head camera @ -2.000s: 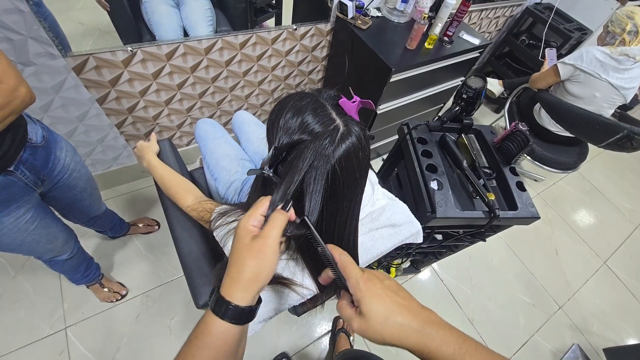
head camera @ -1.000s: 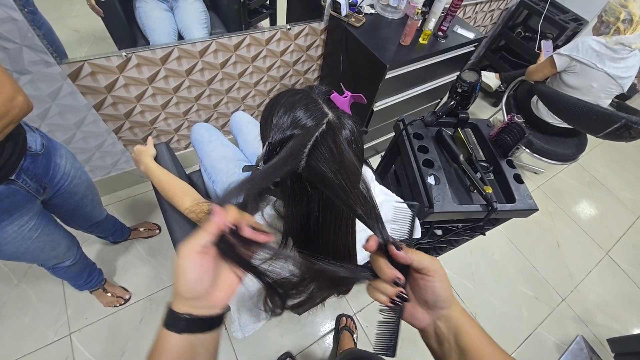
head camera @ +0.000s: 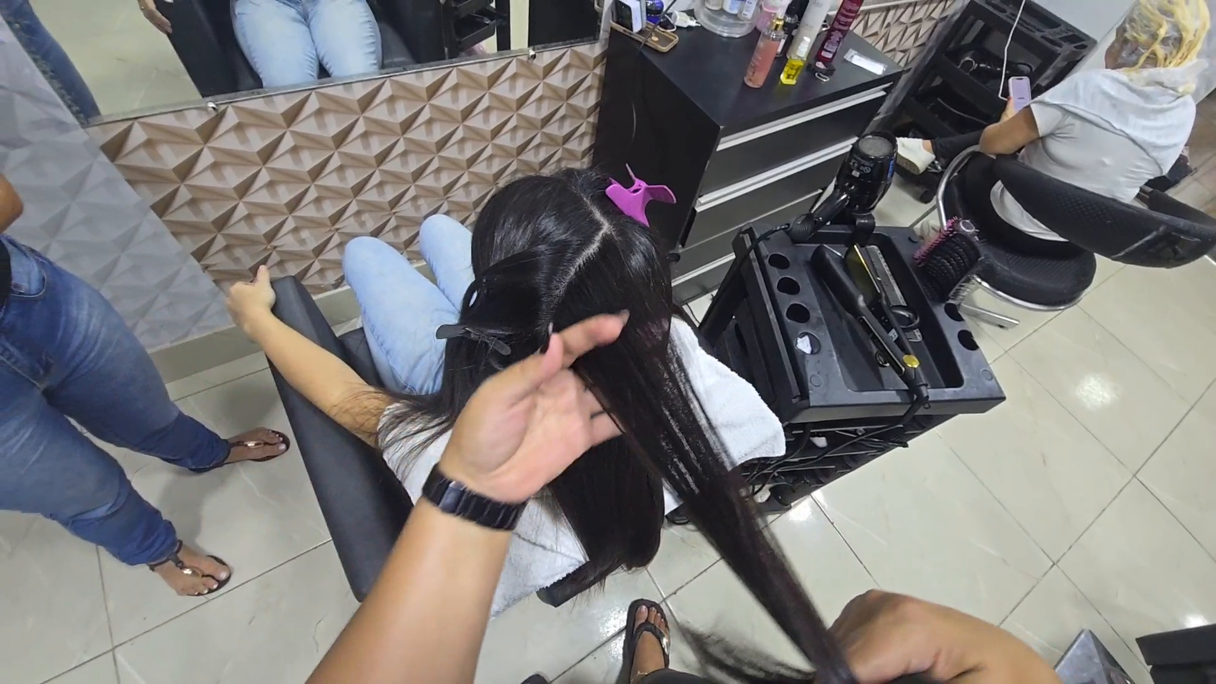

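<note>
Long dark hair (head camera: 608,275) of a seated person is parted, with a magenta claw clip (head camera: 638,197) at the top and a dark clip (head camera: 473,335) at the left side. My left hand (head camera: 537,418), a black watch on its wrist, is spread palm up against the back of the hair, its fingertips beside a drawn-out section. That long section (head camera: 731,513) stretches down to my right hand (head camera: 902,636) at the bottom edge, which is closed around it. The comb is not visible now. A white towel (head camera: 727,399) lies over the seated person's shoulders.
On the right stands a black trolley (head camera: 959,394) with a flat iron (head camera: 869,309), a hair dryer (head camera: 866,176) and a round brush (head camera: 950,256). A black drawer cabinet (head camera: 665,123) holds bottles. One person in jeans (head camera: 66,380) stands left; another sits far right (head camera: 1092,142).
My right hand has moved down with a section of hair, and the comb seen in it before is out of sight. My left hand has moved toward the head and opened.
</note>
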